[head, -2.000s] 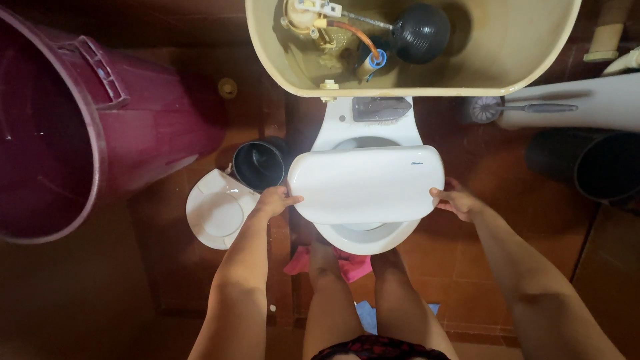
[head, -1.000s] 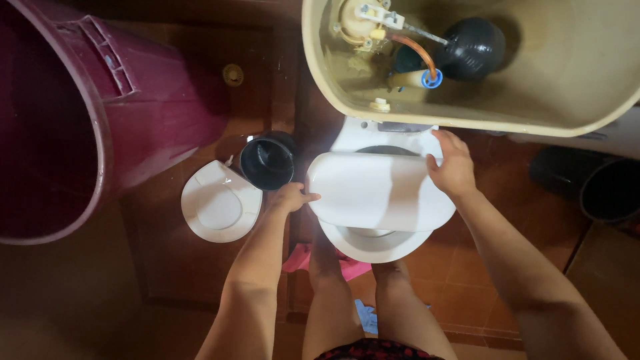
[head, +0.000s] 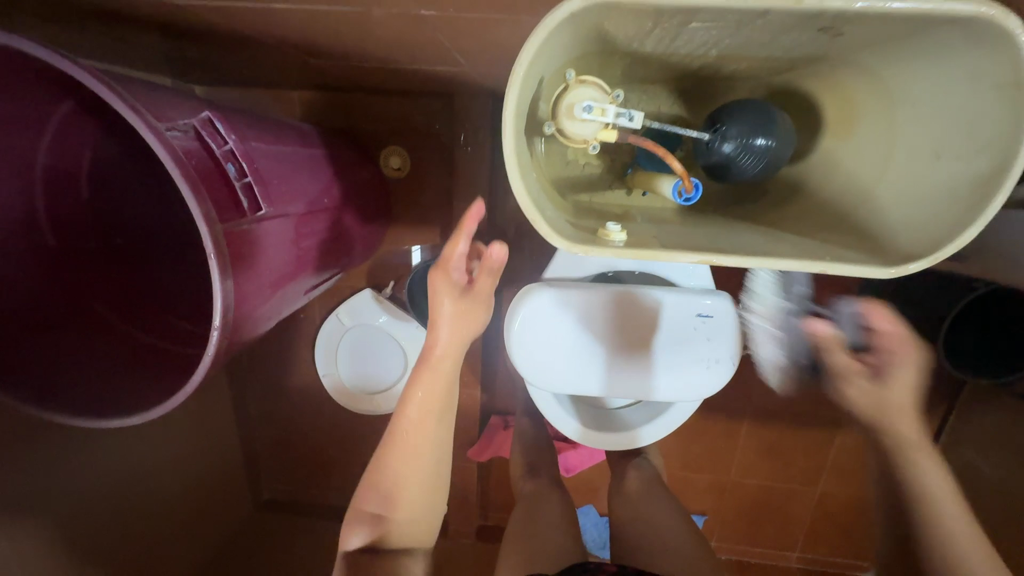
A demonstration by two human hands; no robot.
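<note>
The white ceramic tank lid (head: pixel 592 340) lies across the toilet bowl (head: pixel 632 428), with neither hand on it. My left hand (head: pixel 466 284) is raised to the left of the lid, fingers apart, holding nothing. At the right, my right hand (head: pixel 876 360) grips the grey handle of a scrub brush (head: pixel 770 328) with pale bristles; both are blurred by motion. Above the bowl is the uncovered cistern (head: pixel 920 160), with a black float ball (head: pixel 744 140), a fill valve (head: pixel 582 110) and an orange tube that ends in a blue-rimmed overflow pipe (head: pixel 686 190).
A big maroon plastic barrel (head: pixel 296 184) stands at the left. A white toilet seat (head: pixel 370 358) lies on the floor beside a dark container (head: pixel 418 292). Pink (head: pixel 580 458) and blue (head: pixel 594 530) cloths lie near my legs. A black bucket (head: pixel 988 332) is at the right.
Both hands have let go of the tank lid. My left hand has lifted away from its left end, and my right hand has moved right and taken hold of a brush.
</note>
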